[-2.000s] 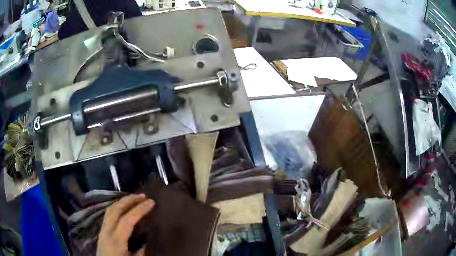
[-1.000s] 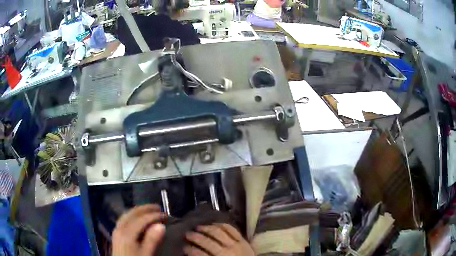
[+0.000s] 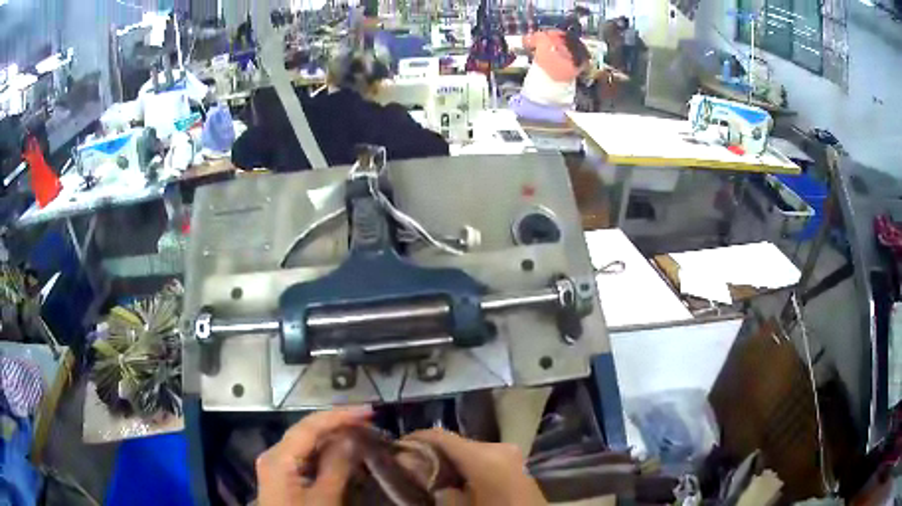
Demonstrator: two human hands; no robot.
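My left hand (image 3: 309, 463) and my right hand (image 3: 483, 466) are at the bottom centre, just below the machine plate's front edge. Both hold a dark brown sewn fabric piece (image 3: 398, 472) between them, which is bunched and curled, with a paler edge showing on its right side. The lower parts of both hands are cut off by the frame. The grey metal plate (image 3: 297, 252) of the machine is tilted above them. It carries a dark blue clamp head (image 3: 396, 275) with a bright cylinder. The turning pins are hidden behind the hands.
Brown fabric pieces (image 3: 579, 474) and a tan strip (image 3: 521, 413) lie right of my hands. A fanned olive-brown pile (image 3: 138, 351) stands at left above a blue bin (image 3: 148, 469). A white board (image 3: 682, 366) is at right. People in dark (image 3: 336, 128) and orange (image 3: 554, 61) clothes are beyond.
The view has tilted up. My hands have come together and now curl the brown piece, which lay flat at the left hand two seconds ago. The pins are now covered.
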